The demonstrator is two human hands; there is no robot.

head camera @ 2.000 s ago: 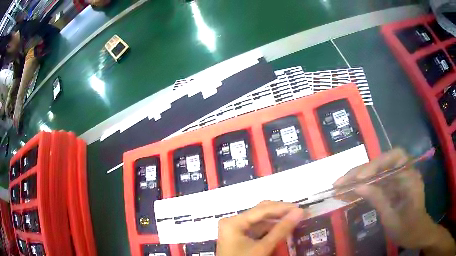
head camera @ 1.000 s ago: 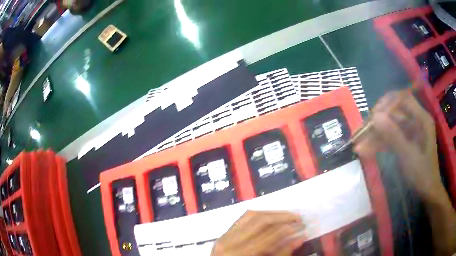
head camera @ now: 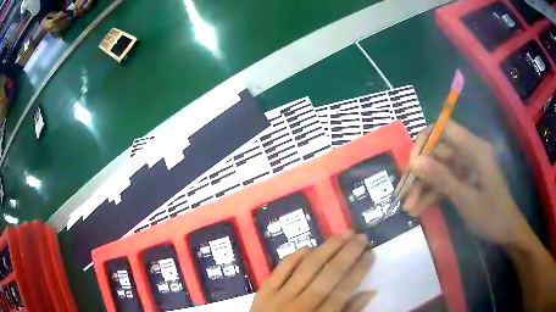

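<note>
The red foam tray holds black phone housings with white labels. My right hand, bare, holds an orange tool with a pink top end. Its thin dark tip touches or hovers just over the rightmost upper phone housing; I cannot tell which. My left hand, bare, lies flat with fingers together over the white adhesive sheet and the edge of a phone pocket. It may press the sheet; nothing gripped shows. The sheet's barred part is hidden or out of the picture.
Beyond the tray lie barred adhesive sheets and a black adhesive sheet. Stacked red trays are at lower left, a second filled tray at right. A yellowish fixture lies on the green bench. Another person's hands show at upper left.
The view has shifted, so the tray sits lower and further left. My right hand has moved from the sheet to the rightmost upper phone. My left hand has flattened and no longer pinches at the sheet.
</note>
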